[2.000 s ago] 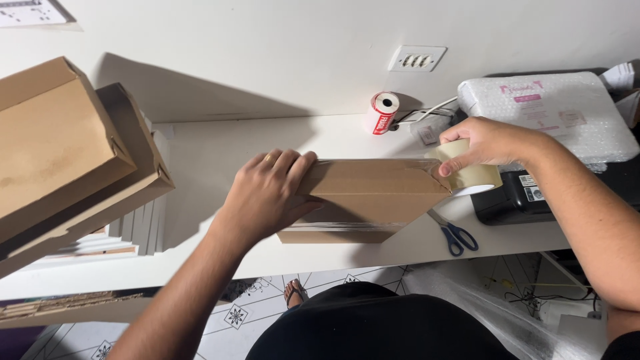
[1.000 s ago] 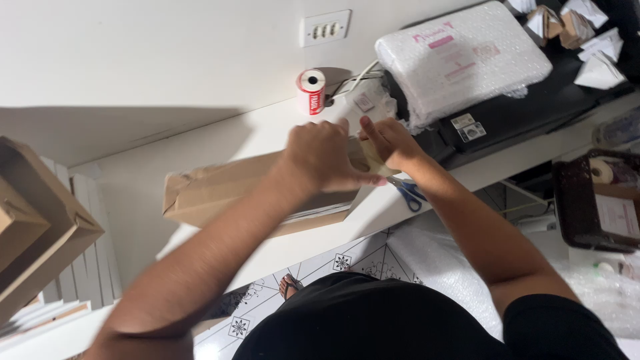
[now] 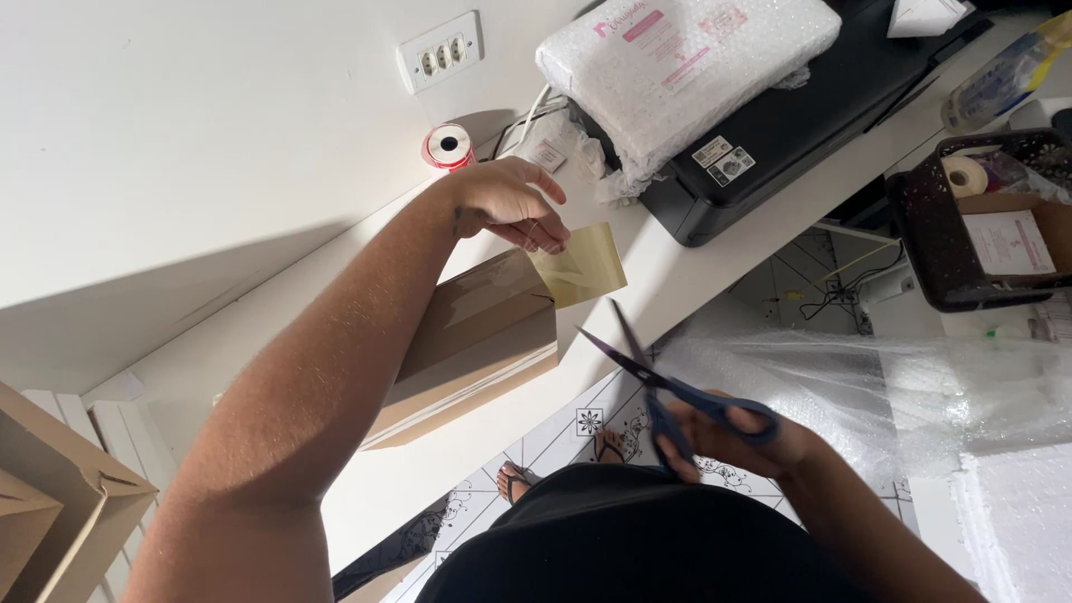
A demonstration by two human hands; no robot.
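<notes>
A closed cardboard box (image 3: 477, 335) lies on the white table, with clear tape over its top and side. At its right end sits a roll of clear packing tape (image 3: 590, 266). My left hand (image 3: 515, 205) reaches across the box, its fingertips at the tape roll's near-left edge; whether they grip it is hard to tell. My right hand (image 3: 737, 435) holds blue-handled scissors (image 3: 649, 377), blades spread and pointing up-left toward the box's end, apart from the tape.
A bubble-wrapped package (image 3: 687, 75) rests on a black printer (image 3: 754, 151) behind. A red-and-white label roll (image 3: 449, 147) stands near the wall. Open cardboard boxes (image 3: 75, 486) are at left, a dark basket (image 3: 921, 243) at right, and bubble wrap (image 3: 779, 377) hangs by the table.
The scissors, lying on the table earlier, are now in my right hand, which has left the tape roll and moved nearer my body. The view has shifted to the right.
</notes>
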